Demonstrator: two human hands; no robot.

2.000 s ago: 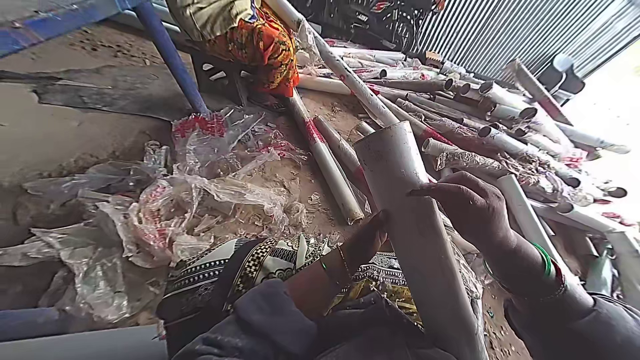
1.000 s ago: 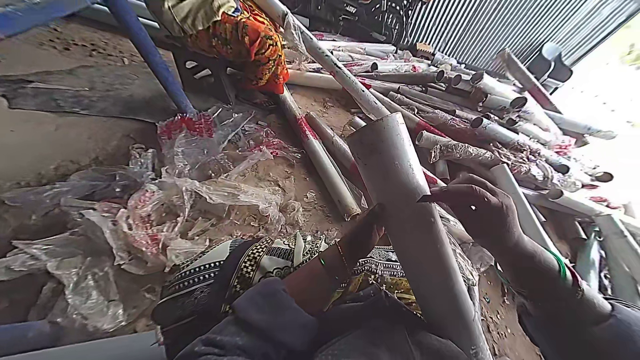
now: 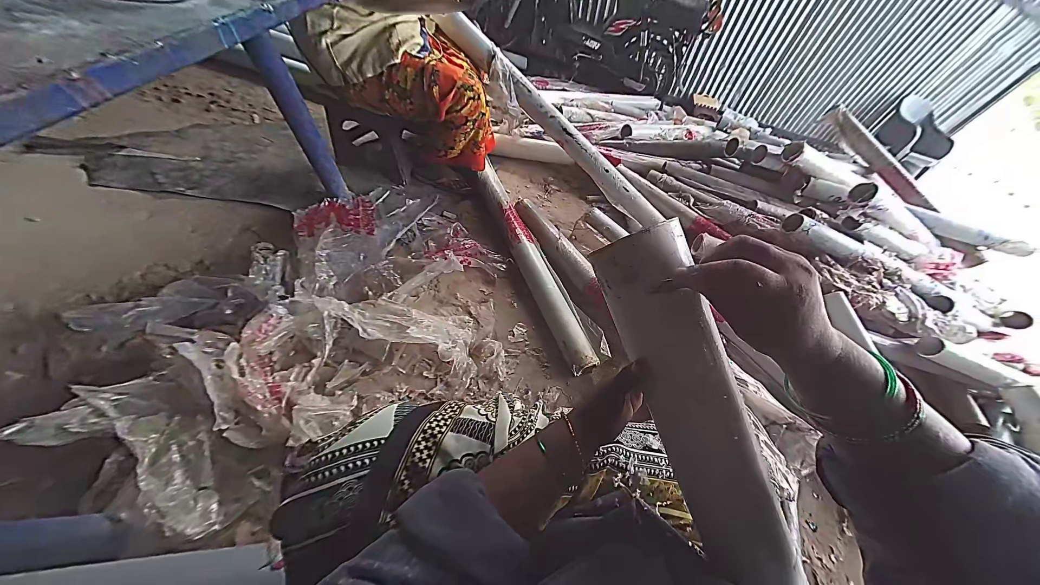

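Note:
A pale plastic pipe [image 3: 699, 422] leans across my lap, its upper end tilted away from me. My left hand [image 3: 609, 410] grips the pipe's left side below that end, its fingers partly hidden behind it. At the upper right, my right hand [image 3: 756, 292] is bent over the pipe, with fingertips on its surface near the rim. Whether a small tool sits between those fingers cannot be made out. Patterned cloth [image 3: 439, 439] covers my lap under the pipe.
Crumpled clear plastic wrap [image 3: 325, 349] lies on the dirt floor at left. Many pipes [image 3: 829, 187] are heaped at right. Another person in orange patterned cloth [image 3: 447, 106] sits ahead, beside a blue metal table leg [image 3: 301, 114]. A motorcycle [image 3: 626, 49] stands behind, near a corrugated metal wall [image 3: 772, 57].
My right hand has shifted a little toward the pipe's rim since the last earlier frame. My left hand stays on the pipe's left side.

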